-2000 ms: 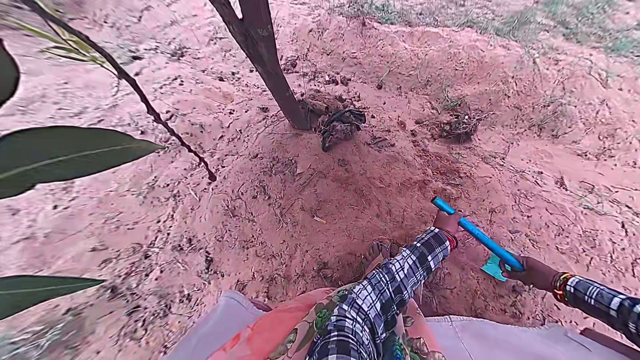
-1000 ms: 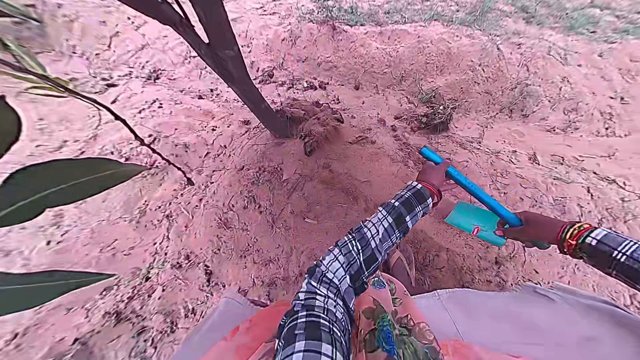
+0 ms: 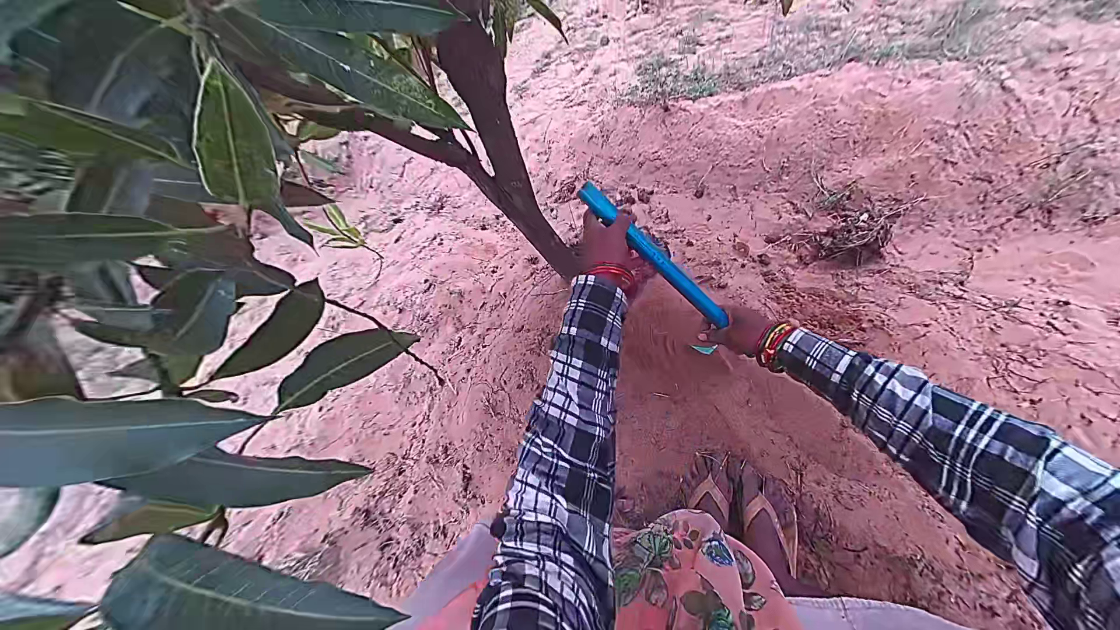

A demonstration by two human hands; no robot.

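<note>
A blue tubular handle (image 3: 669, 271) slants from upper left to lower right between my hands. My left hand (image 3: 608, 241) is closed around it near its upper end, close to the base of a slim tree trunk (image 3: 499, 149). My right hand (image 3: 742, 331) grips its lower end. A small turquoise piece (image 3: 703, 349) shows just below my right hand; the rest of it is hidden, and I cannot tell what it is. Both forearms wear black and white checked sleeves, with red and yellow bangles at the wrists.
Large green leaves (image 3: 219, 437) and branches fill the left side. Reddish loose soil (image 3: 875, 367) surrounds the trunk. A clump of dry twigs (image 3: 853, 232) lies at the right. My sandalled feet (image 3: 744, 503) stand below my hands, beside floral cloth (image 3: 682, 569).
Both hands have moved with the blue handle toward the trunk's base. The turquoise piece, broad in view a second ago, is now mostly hidden. The view has shifted, with more leaves at left.
</note>
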